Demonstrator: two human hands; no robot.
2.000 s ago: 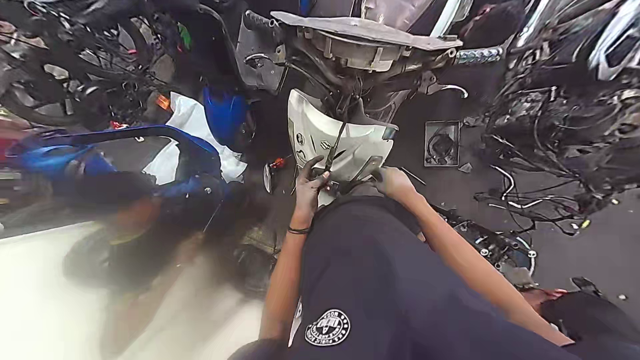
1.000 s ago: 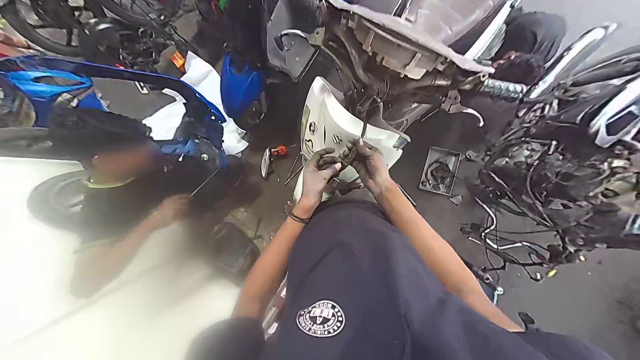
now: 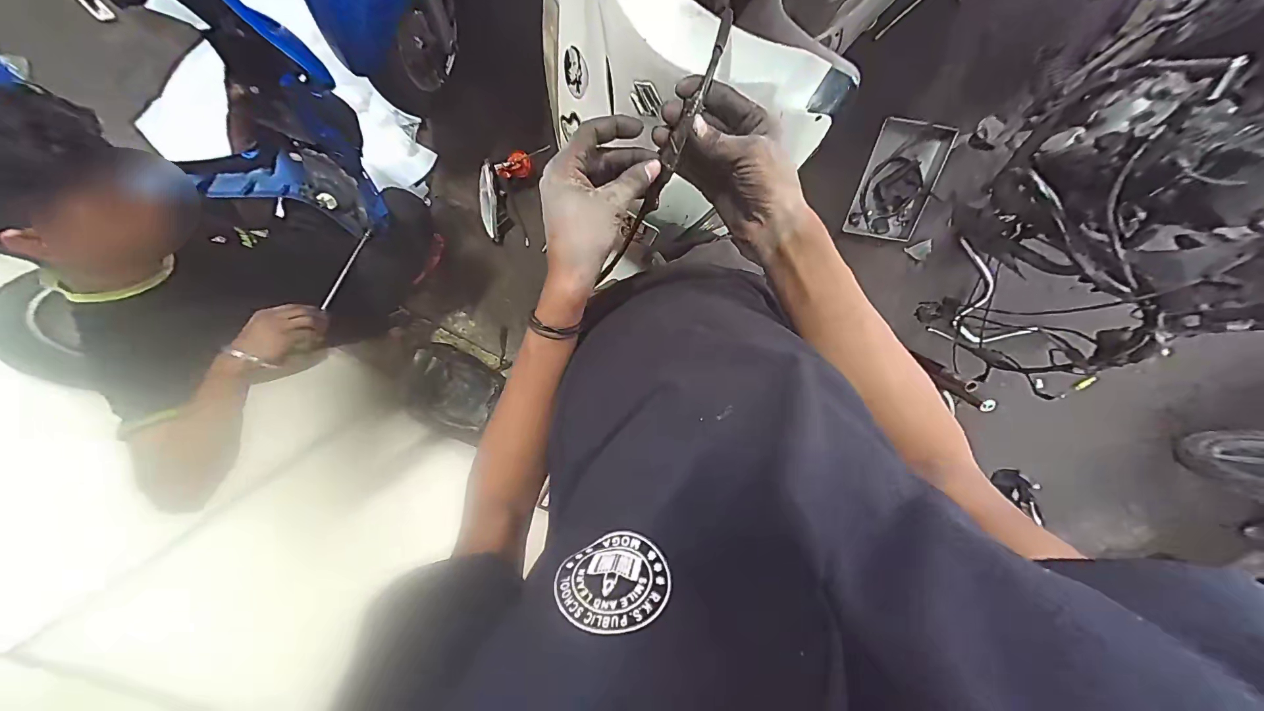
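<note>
A dark, thin cable or wiring strand (image 3: 702,91) runs between my hands in front of a white scooter body panel (image 3: 790,69). My left hand (image 3: 598,193) pinches its lower part between thumb and fingers. Higher up and to the right, my right hand (image 3: 736,148) grips the same strand, its fingers curled around it. Both hands are smudged with dark grime. The strand's lower end hangs down beside my left wrist, and its upper end leaves the top of the view.
At the left a person in a dark shirt (image 3: 267,257) holds a screwdriver-like tool (image 3: 346,272) beside blue bodywork (image 3: 286,183). A metal tray (image 3: 900,178) with parts lies on the floor at right, near a stripped motorcycle frame with loose wiring (image 3: 1116,197). An orange-and-white lamp part (image 3: 489,200) lies left of my hands.
The view has moved closer to the hands and panel. My right hand, low at the panel's edge two seconds ago, is now raised on the strand beside my left.
</note>
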